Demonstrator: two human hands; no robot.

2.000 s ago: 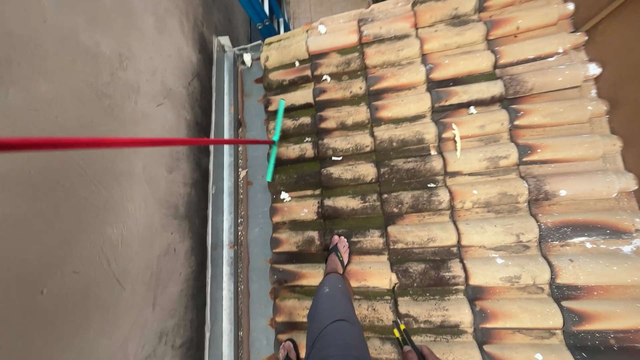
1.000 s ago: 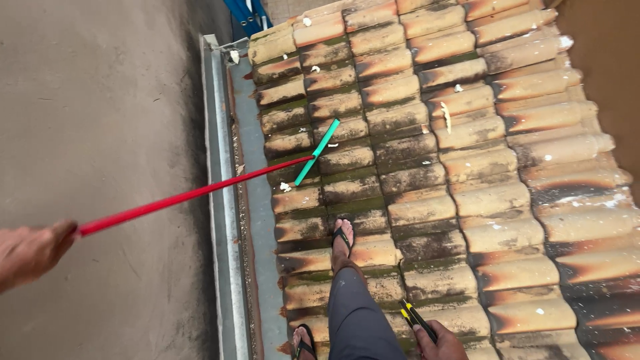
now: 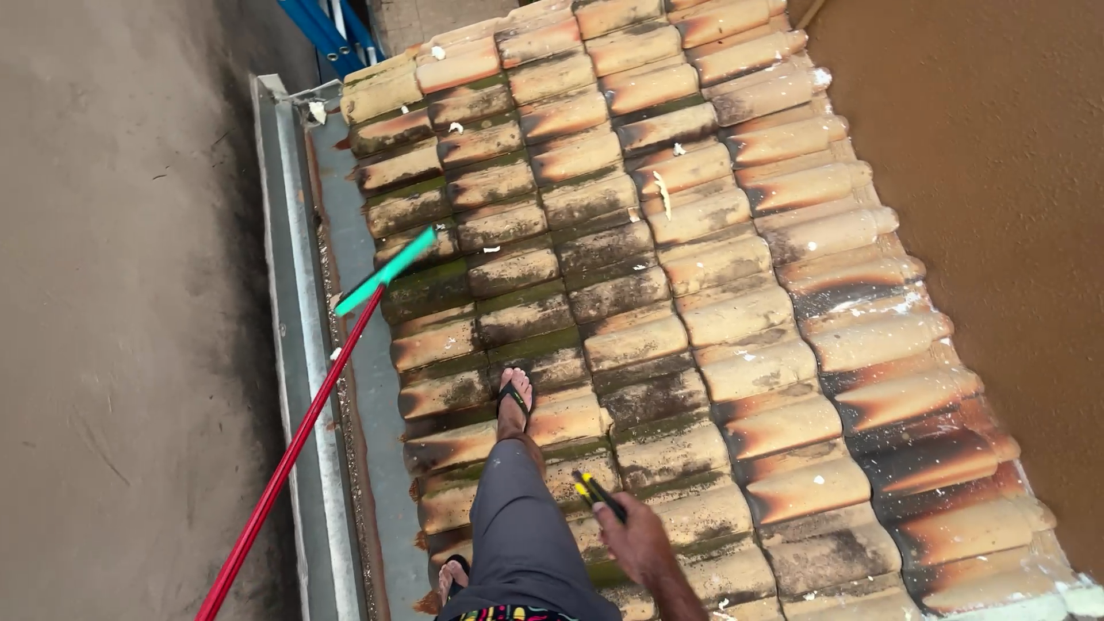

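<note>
My right hand [image 3: 638, 536], low in the view, is closed around a black tool with yellow parts [image 3: 599, 494], perhaps pliers or a utility knife; its exact kind cannot be told. A squeegee with a red pole [image 3: 297, 442] and a green head [image 3: 385, 272] slants up from the lower left. Its head lies over the left edge of the clay roof tiles [image 3: 716, 315] and the metal gutter flashing. My left hand is out of view, and the lower end of the pole is cut off by the frame.
My feet in flip-flops [image 3: 515, 398] stand on the mossy tiles. Along the left runs a metal gutter [image 3: 302, 285] beside a grey wall [image 3: 129, 259]. A blue ladder [image 3: 332, 34] shows at the top left. White flakes [image 3: 662, 195] are scattered on the tiles; brown ground or wall lies right.
The squeegee head has moved left from the tiles toward the gutter, and its pole now slopes steeply. My left hand, seen on the pole a second ago, has left the view. My right hand shows more fully.
</note>
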